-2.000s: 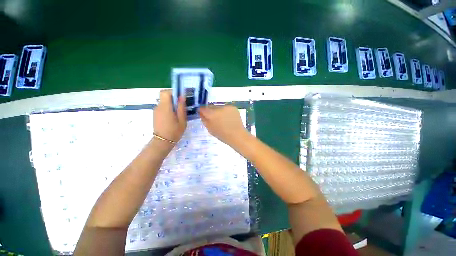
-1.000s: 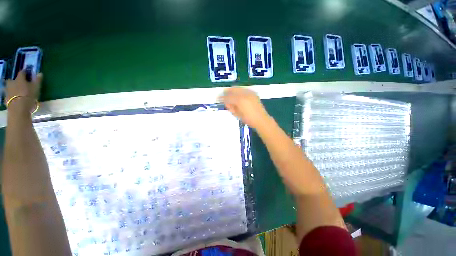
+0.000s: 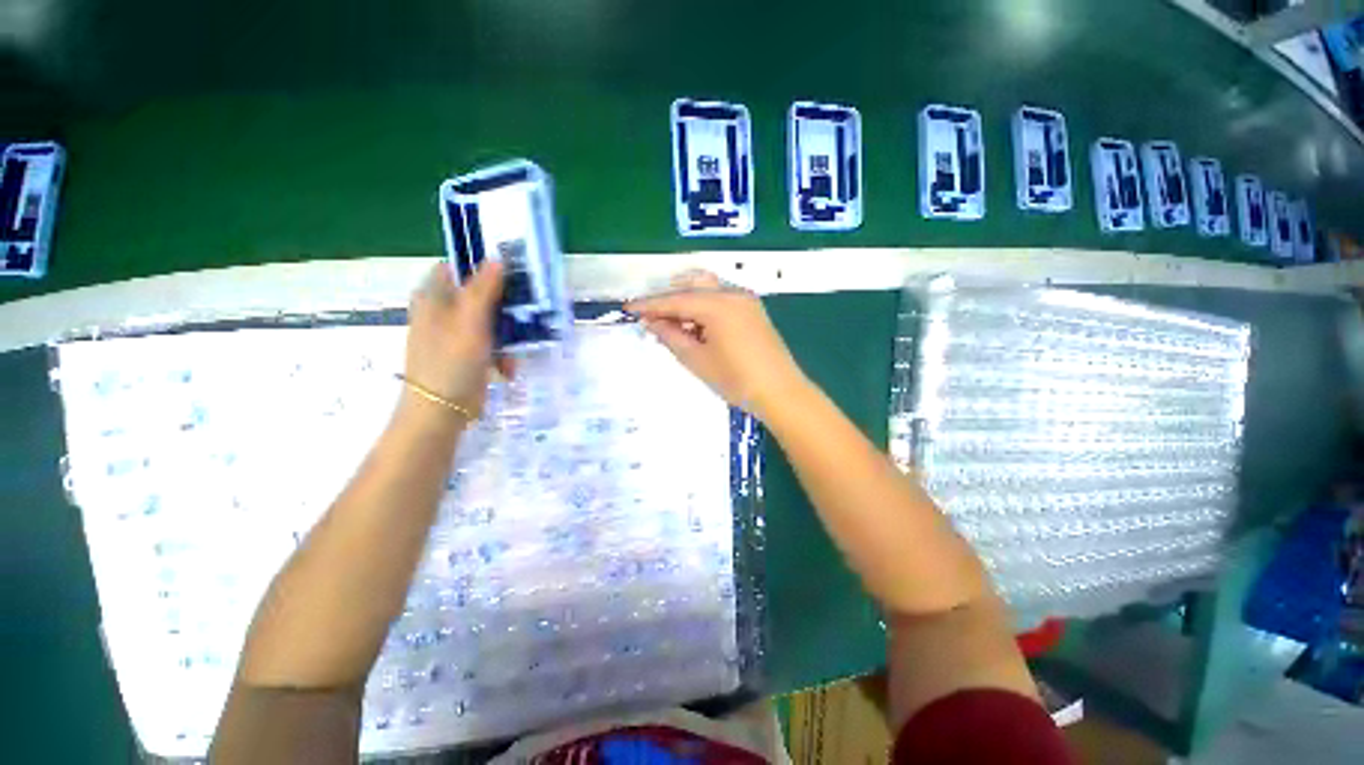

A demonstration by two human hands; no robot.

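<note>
A pale blue-white device housing (image 3: 516, 239) with dark inner parts is held tilted in my left hand (image 3: 453, 332), above the pale rail. My right hand (image 3: 715, 332) is to the right of it, apart from the housing, with thumb and fingertips pinched on a tiny dark piece at about the rail's near edge; its exact type is too small to tell. The white component tray (image 3: 299, 523) with rows of small bluish marks lies below both hands.
More housings (image 3: 712, 168) stand in a row on the green belt (image 3: 374, 90), to the right, with one at the far left. The pale side rail (image 3: 195, 296) runs before the belt. Clear stacked trays (image 3: 1077, 448) lie at right. A brown carton (image 3: 838, 725) is below.
My left hand has brought a housing from the far left of the belt to the middle. My right hand stays near the rail, now pinching. The row of housings appears slightly further right.
</note>
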